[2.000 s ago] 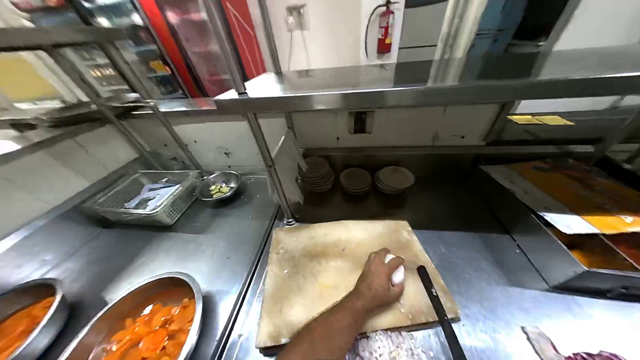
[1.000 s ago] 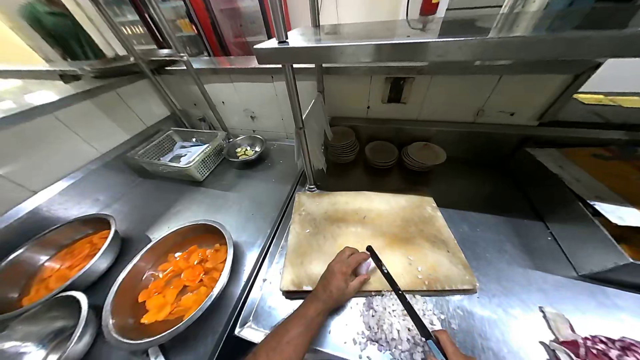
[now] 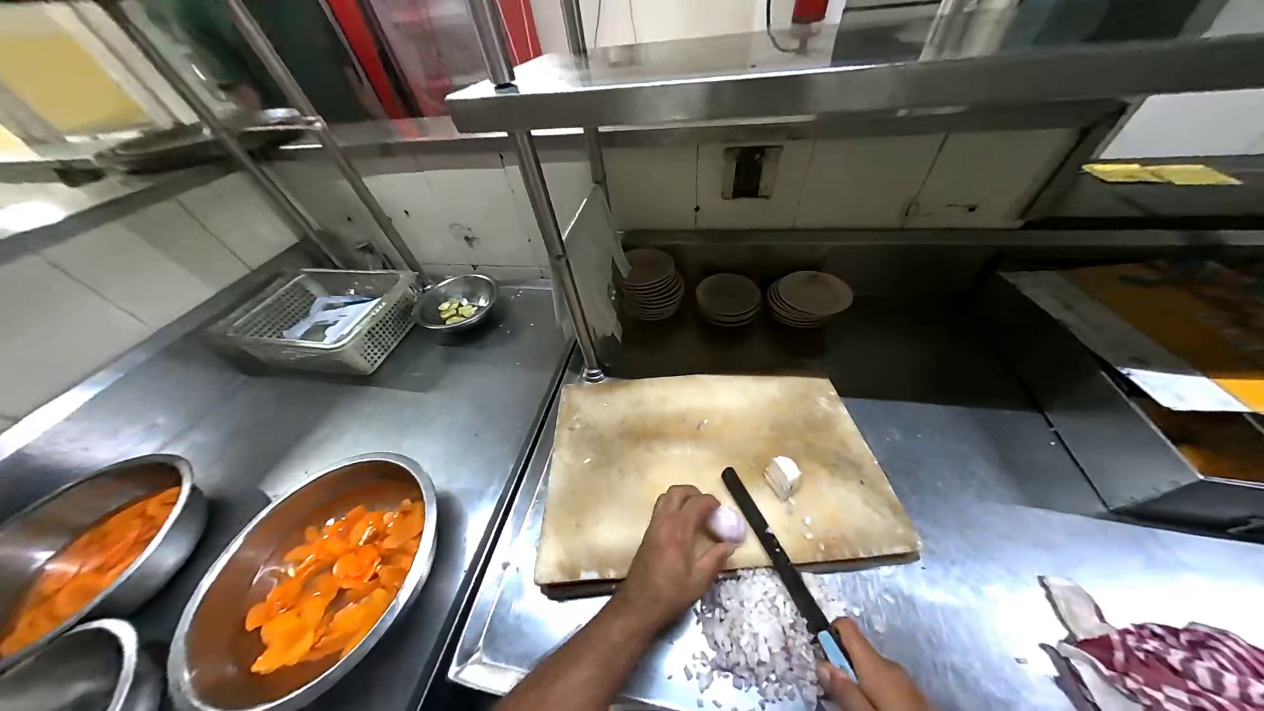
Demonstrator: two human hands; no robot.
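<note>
A worn cutting board (image 3: 691,444) lies on the steel counter. Near its front edge my left hand (image 3: 681,543) holds a piece of peeled onion (image 3: 727,524) between thumb and fingers. From the lower right, my right hand (image 3: 869,671) grips the handle of a kitchen knife (image 3: 775,553), whose dark blade slants up over the board's front edge, just right of the onion piece. Another pale onion piece (image 3: 783,476) rests on the board to the right of the blade tip. Chopped onion (image 3: 760,637) is heaped on the steel in front of the board, partly under the knife.
Steel bowls of sliced carrots (image 3: 341,583) stand at left. Behind them are a plastic basket (image 3: 380,331) and a small bowl with green slices (image 3: 459,306). Stacked plates (image 3: 729,298) sit below the steel shelf (image 3: 790,94). A checkered cloth (image 3: 1165,662) lies at right.
A separate onion piece now rests on the board, where none showed one second ago. The knife, lying on the board's right edge two seconds ago, is now in my right hand.
</note>
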